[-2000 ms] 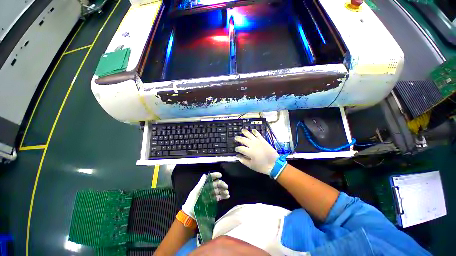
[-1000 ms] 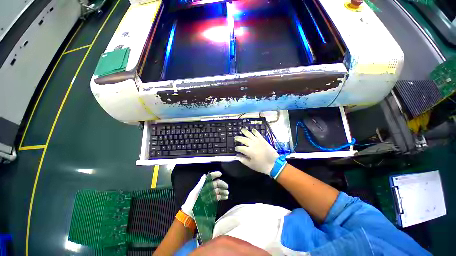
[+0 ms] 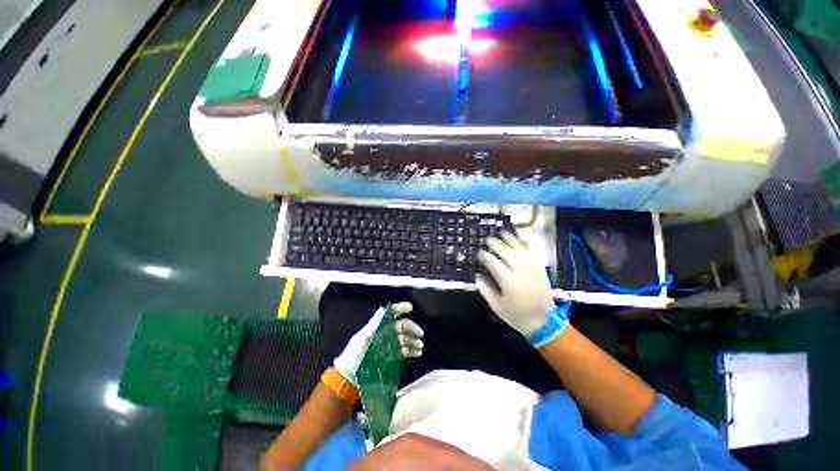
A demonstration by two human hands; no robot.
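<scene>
My left hand, in a white glove with an orange wrist band, holds a green circuit board tilted nearly edge-on over my lap. My right hand, in a white glove with a blue wrist band, rests with spread fingers at the right end of the black keyboard; it holds nothing. The keyboard lies on a white pull-out tray below the front of the off-white machine. The machine's dark glossy cover shows red, white and blue reflections.
A black mouse and blue cable lie right of the keyboard. A green pad lies on the machine's left corner. Racks of green boards stand lower left. A ribbed rack and clipboard are at right.
The view has shifted, so the machine and keyboard appear further right. My right hand has moved slightly right and down relative to the keys. My left hand still holds the board.
</scene>
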